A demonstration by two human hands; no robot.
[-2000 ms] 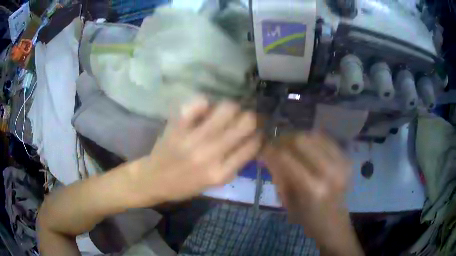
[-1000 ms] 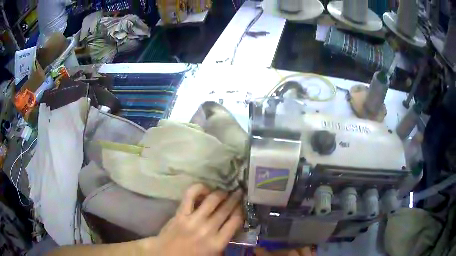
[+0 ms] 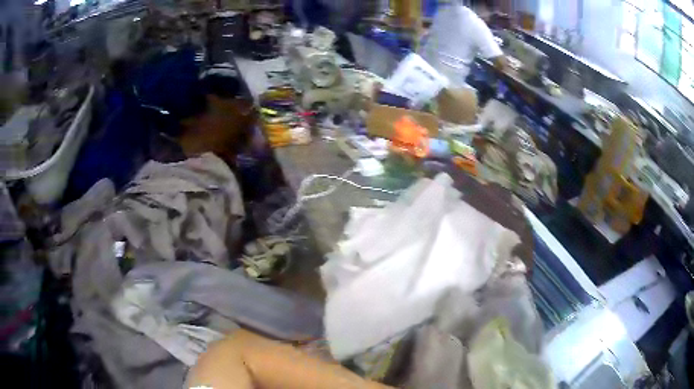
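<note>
Off-white cloth panels [image 3: 411,266] lie heaped in the centre. Pale yellow-green cloth [image 3: 506,357] and grey-taupe cloth [image 3: 437,353] lie at the lower right of them, cut off by the bottom edge. A large limp grey-taupe heap [image 3: 152,220] lies at the left. My bare left forearm and elbow show at the bottom centre, pointing right. My left hand is below the picture edge. My right hand is out of view. The picture is blurred.
A person in dark blue [image 3: 171,95] is close at the upper left; another in a white top [image 3: 460,38] stands farther back. A sewing machine [image 3: 323,72], orange object [image 3: 411,137], cardboard box [image 3: 399,121], white cord [image 3: 335,178] and striped cloth [image 3: 563,281] are beyond.
The view has swung left and up. The overlock machine front and my hands have left the picture; the left cloth heap and the people have come into view.
</note>
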